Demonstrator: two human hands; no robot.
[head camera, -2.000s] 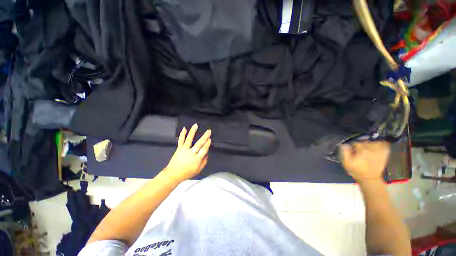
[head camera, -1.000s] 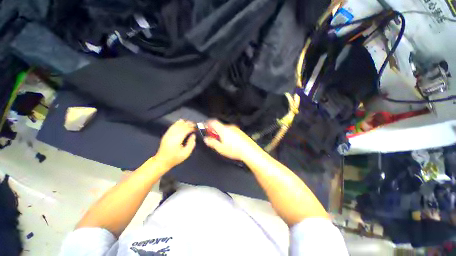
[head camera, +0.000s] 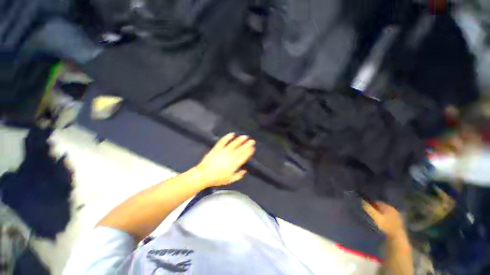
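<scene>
My left hand (head camera: 227, 159) lies flat with its fingers spread on the black garment (head camera: 258, 142) over the long grey pressing bar (head camera: 192, 115). My right hand (head camera: 386, 216) is at the right end of the table, blurred. A small red spot and a dark shape show at its fingers, perhaps the steam iron's grip, but the blur hides whether it holds this. The black garment is spread over the bar and heaped behind it.
A beige block (head camera: 106, 107) sits at the left of the dark table pad (head camera: 156, 140). The garment heap (head camera: 344, 129) covers the back, with a white strip (head camera: 366, 75). A red edge (head camera: 359, 252) shows at the right front. Black scraps (head camera: 37, 182) lie on the floor at left.
My hands were together over the bar a second ago; now they are apart. The right has moved far right, and the left is flat on the cloth. The view has turned and is blurred.
</scene>
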